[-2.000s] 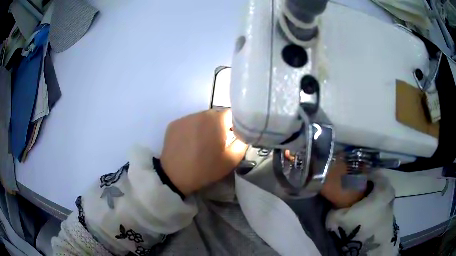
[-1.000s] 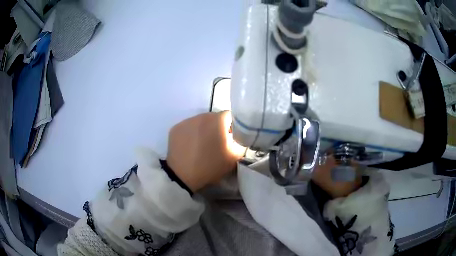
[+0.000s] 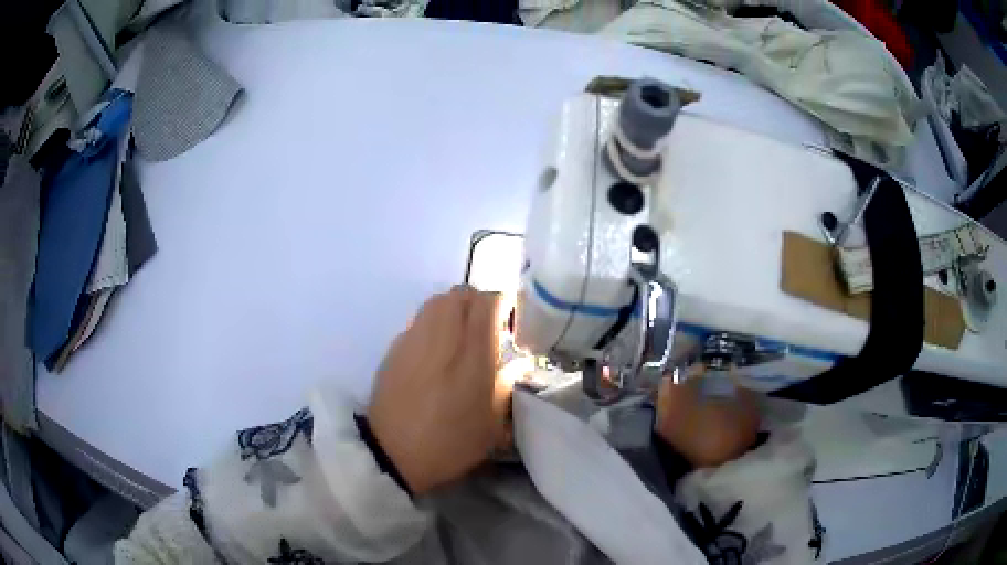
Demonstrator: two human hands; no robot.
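A white sewing machine head (image 3: 707,221) stands over the table, its lamp glowing beside the needle area. My left hand (image 3: 442,386) lies on the grey fabric (image 3: 491,513) left of the needle area; its fingertips are lost in the glare. My right hand (image 3: 709,422) is under the machine arm, partly hidden by the tension parts; its fingers cannot be made out. A pale curved fabric piece (image 3: 585,475) runs from under the presser area toward my lap, between my hands. The needle and presser foot are mostly hidden.
A pile of blue, grey and white cut pieces (image 3: 77,254) lies at the far left, with a grey piece (image 3: 182,99) above it. Cream fabric bundles (image 3: 773,66) lie behind the machine. A black strap (image 3: 897,287) wraps the machine arm. The white table (image 3: 309,188) has a curved front edge.
The view has tilted up, so the machine sits lower in it and more of the bundles behind shows. My left hand's knuckles are raised more. Both hands stay at the fabric.
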